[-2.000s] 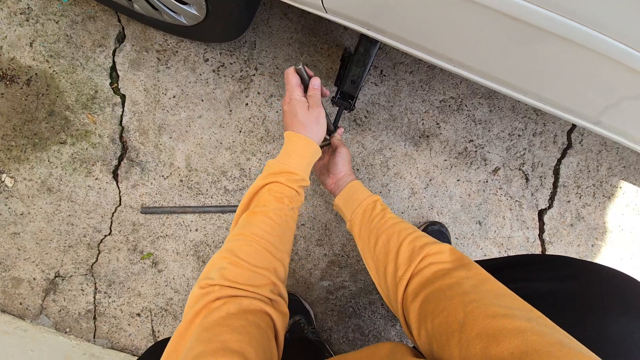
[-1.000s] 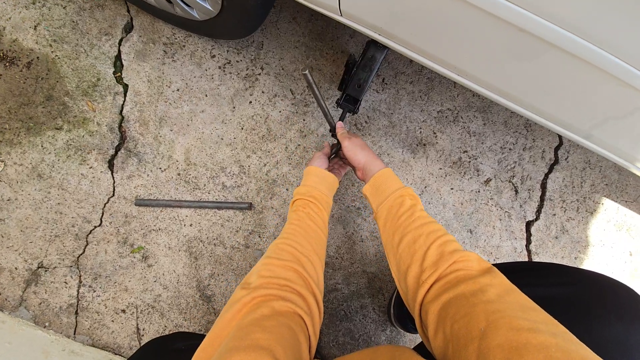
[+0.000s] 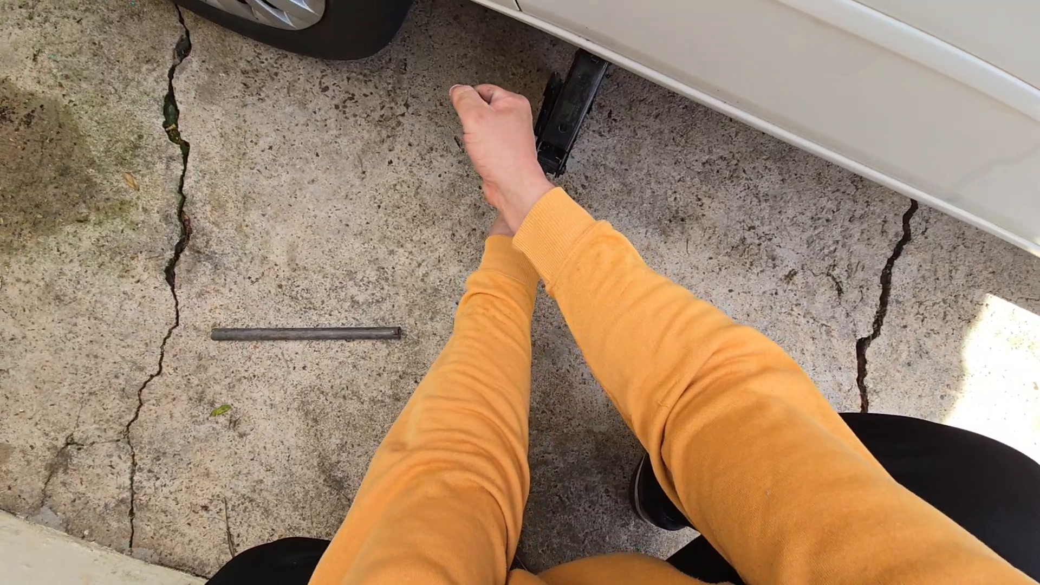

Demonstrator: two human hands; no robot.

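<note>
A black car jack [image 3: 569, 110] lies on the concrete, its far end beneath the sill of a white car [image 3: 731, 73]. My right hand [image 3: 500, 138], fingers curled, is just left of the jack's near end; it seems closed around a metal bar that it hides almost wholly. Beneath my right wrist only a sliver of my left hand [image 3: 501, 225] shows, its fingers and whatever they touch hidden. To the left of my arms a dark metal tube [image 3: 305, 333] rests flat on the ground, touched by neither hand.
A car tyre [image 3: 357, 32] with a silver wheel stands at the upper left. Long cracks run through the concrete on both sides. My shoe [image 3: 654, 496] is below my right forearm, and a pale raised edge [image 3: 81, 561] crosses the lower left corner.
My right hand has moved up and left from the jack's near end, over the place where the bar stuck out a second ago. My left hand is now mostly hidden beneath it.
</note>
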